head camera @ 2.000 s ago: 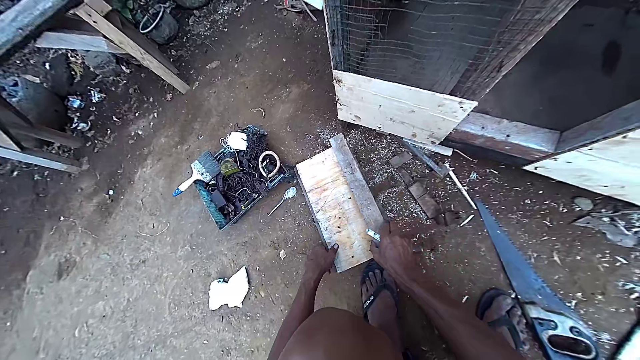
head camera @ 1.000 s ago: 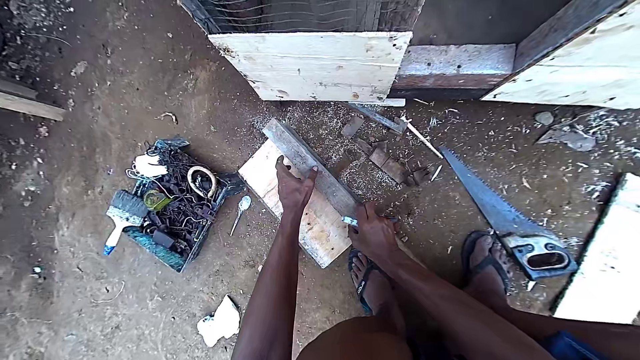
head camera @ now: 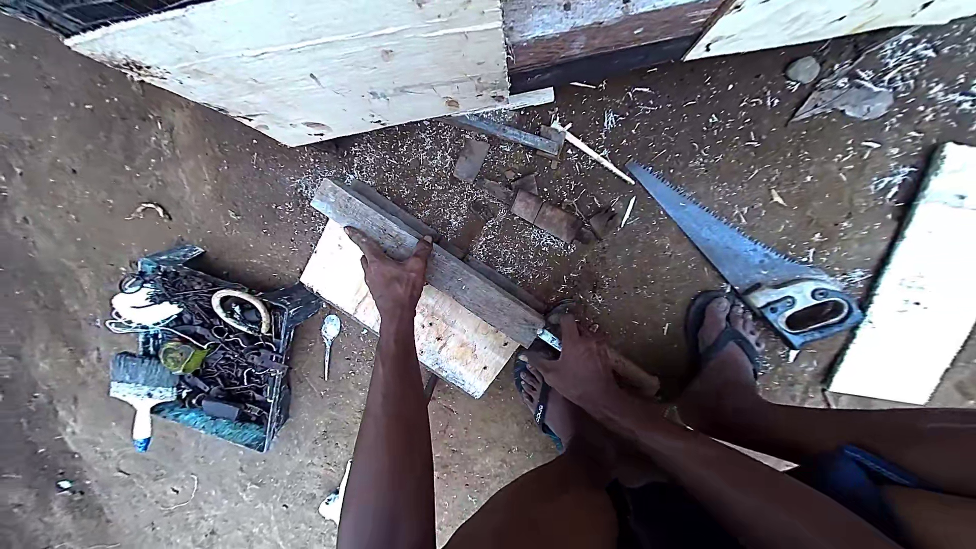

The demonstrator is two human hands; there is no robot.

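A weathered grey wooden batten [head camera: 457, 286] lies diagonally along the far long edge of a pale board [head camera: 465, 343]. My left hand [head camera: 393, 278] grips the batten from its near side, with the thumb and fingertips on its face. At the batten's near right end, my right hand [head camera: 576, 362] is closed around a small tool with a bright metal part [head camera: 549, 339]; the fingers hide most of it, so its kind is unclear. A wooden handle-like piece [head camera: 633, 374] shows beside that hand; whether it is held cannot be told.
An open crate of metal bits [head camera: 278, 396] stands left, with a paintbrush [head camera: 142, 389] on its edge and a spoon [head camera: 329, 339] nearby. A handsaw [head camera: 732, 244] lies right, by my sandaled foot. Wood offcuts [head camera: 545, 213] lie beyond the batten, below a pale panel [head camera: 320, 69].
My left hand has moved from the board's near corner up onto the batten. My right hand stays near the batten's near end. The view has shifted and come closer.
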